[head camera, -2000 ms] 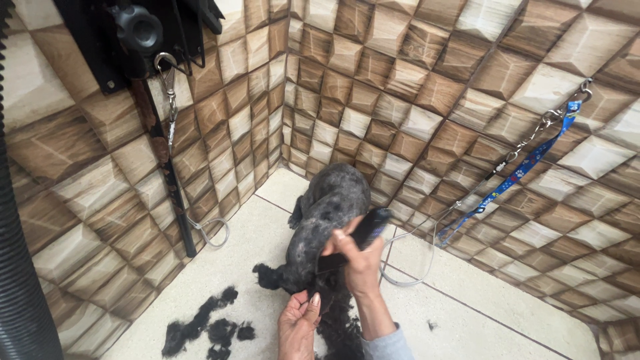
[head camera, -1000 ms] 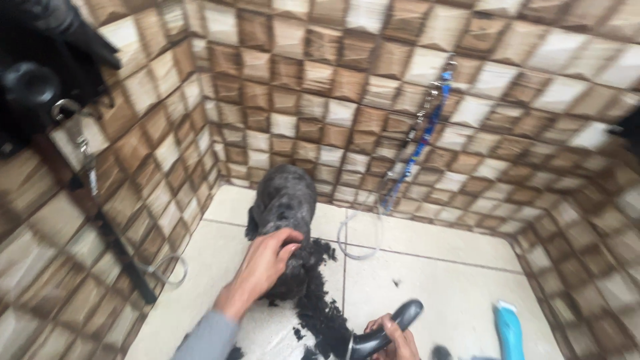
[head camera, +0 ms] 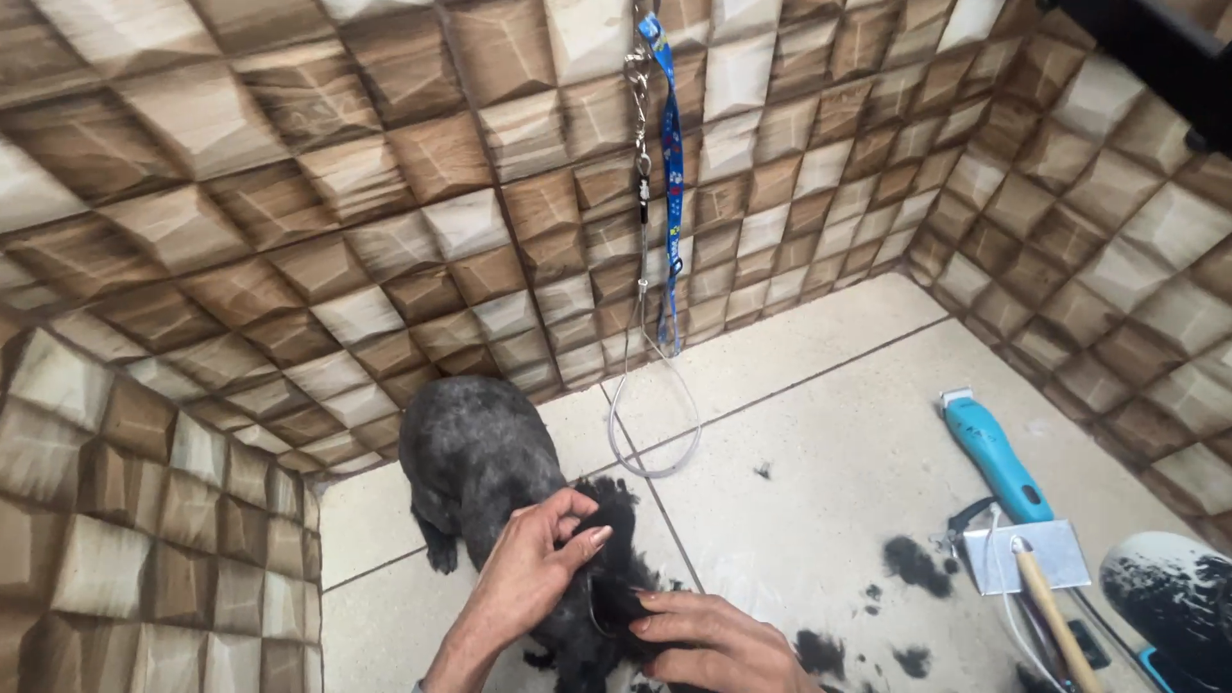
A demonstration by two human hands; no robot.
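A dog with short-clipped dark grey fur (head camera: 472, 433) stands on the tiled surface, its head towards me and partly hidden by my hands. My left hand (head camera: 529, 568) lies at its head and neck, thumb and fingers pinching black fur or an ear. Beside the black ear fur is my right hand (head camera: 712, 640), its fingertips touching the fur; whether it grips some is unclear. A thin curved edge shows between the hands, its kind unclear.
Turquoise clippers (head camera: 996, 457), a slicker brush (head camera: 1054, 553) with a wooden handle and loose fur tufts (head camera: 919, 566) lie to the right. A wire loop (head camera: 654, 423) and blue strap (head camera: 674, 173) hang from the tiled wall. A fur-dusted rounded thing (head camera: 1169, 597) stands far right.
Two seconds ago my right hand held a dark tool at the dog; one second ago it had that tool away to the right. Now the hand is back at the ear fur. The view has swung right.
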